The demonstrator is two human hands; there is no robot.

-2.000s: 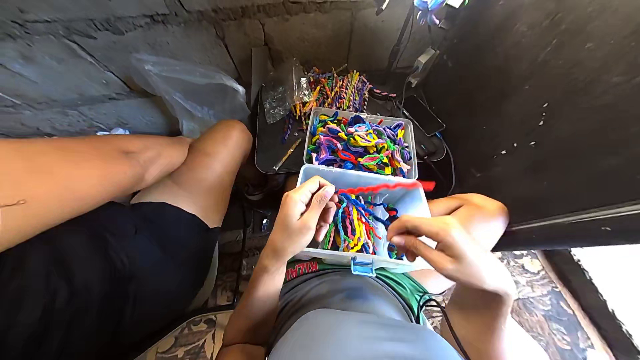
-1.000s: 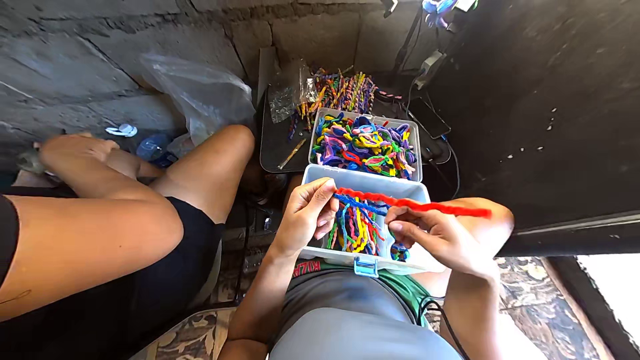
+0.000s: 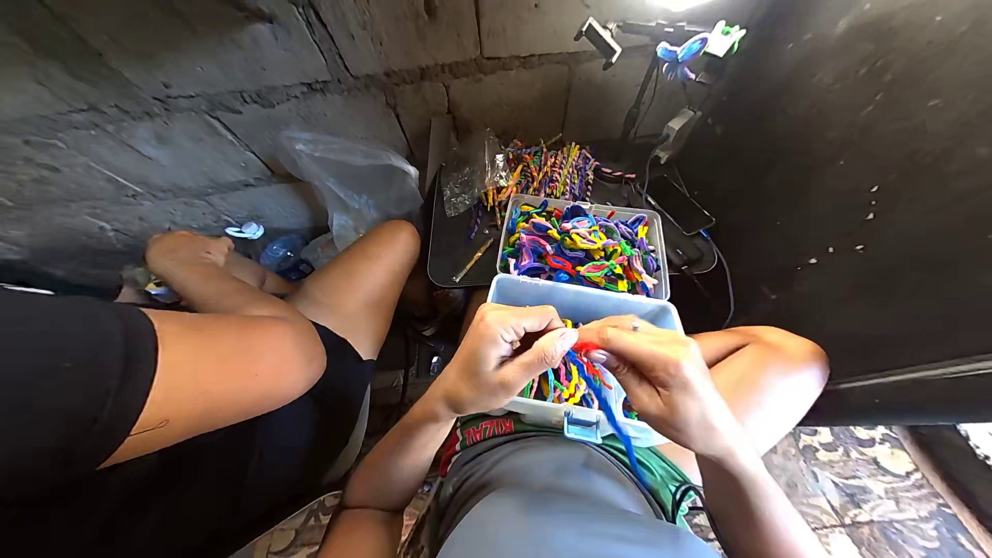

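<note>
My left hand [image 3: 508, 358] and my right hand [image 3: 659, 372] meet above a clear plastic box on my lap. Both pinch fuzzy pipe cleaners: a red pipe cleaner [image 3: 587, 349] bunched at the fingertips, and a blue pipe cleaner [image 3: 612, 415] hanging down toward my shorts. Fingers hide where the two colours meet. The open box [image 3: 585, 293] holds many coloured twisted pieces beneath my hands. Directly behind it, its lid or a second tray [image 3: 660, 248] is filled with looped pieces in many colours.
A person's arm [image 3: 225, 345] and bent leg are at my left. Twisted multicolour strands [image 3: 558, 167] lie on a dark stand [image 3: 446, 260] with a phone [image 3: 686, 203] and cables. A plastic bag [image 3: 356, 178] leans by the block wall. A lamp stand [image 3: 642, 97] rises behind.
The red pipe cleaner, stretched out to the right before, is now bunched between my fingertips. My right hand has moved in against my left, and the blue strand now hangs downward.
</note>
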